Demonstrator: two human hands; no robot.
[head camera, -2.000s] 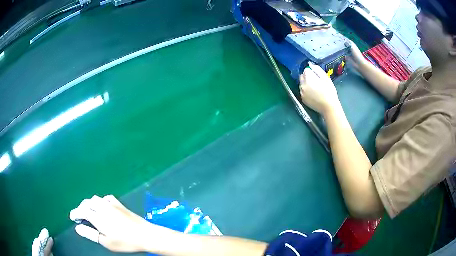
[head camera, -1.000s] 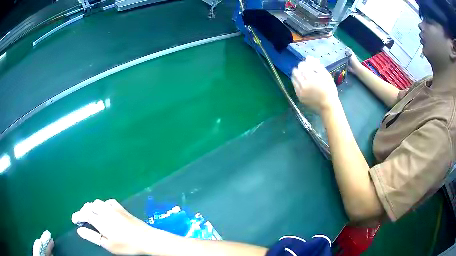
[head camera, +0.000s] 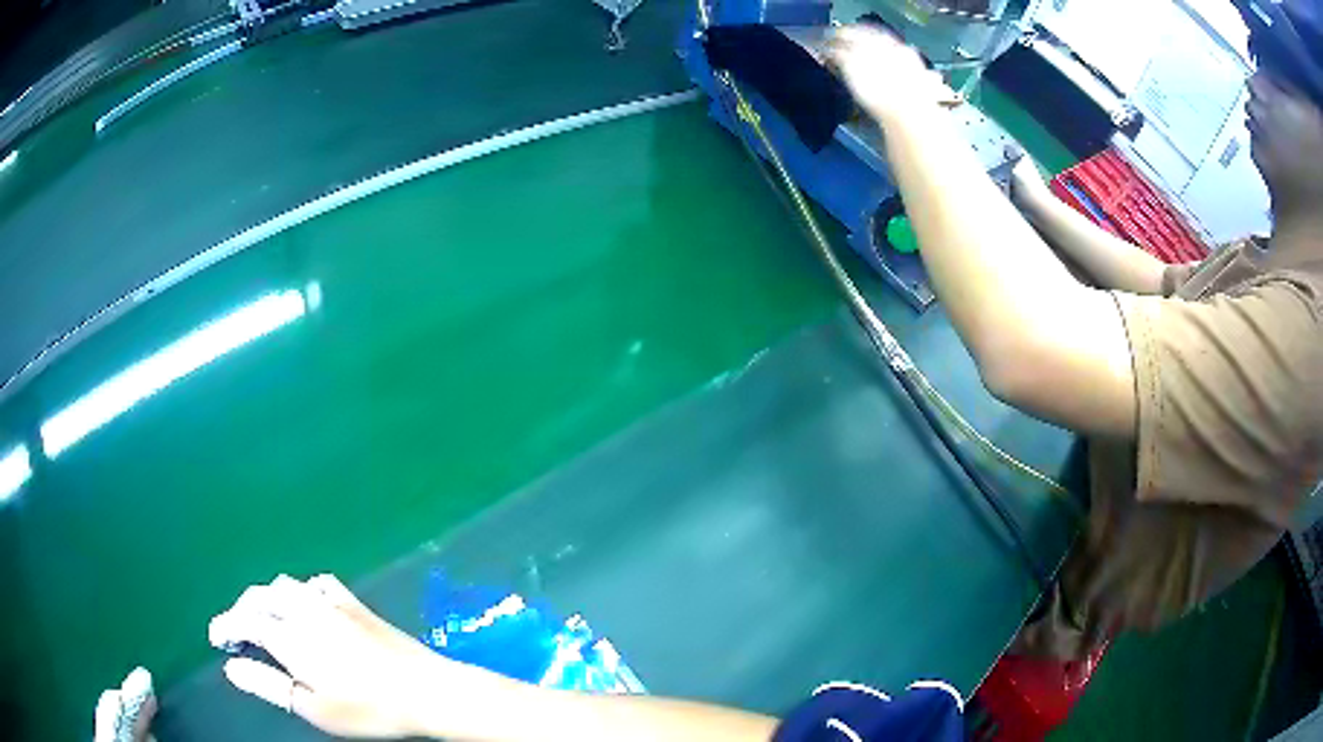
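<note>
My right hand is at the lower left, white coverings on its fingertips, thumb and fingers curled towards each other. A small dark patch shows between them; I cannot tell whether it is a held part or shadow. My left hand is cut off by the bottom edge at the far lower left; only covered fingertips show. A crumpled heap of shiny blue film lies on the dark green mat, just beyond my right forearm, which hides part of it.
The glossy green belt runs beyond the mat. At right, a person in a brown shirt reaches over a blue-and-grey fixture with a green button. A cable crosses the mat's right side. A red ribbed object stands behind.
The neighbouring person's near arm has moved up and away over the fixture, uncovering the green button and more cable. My hands and the blue film have barely moved.
</note>
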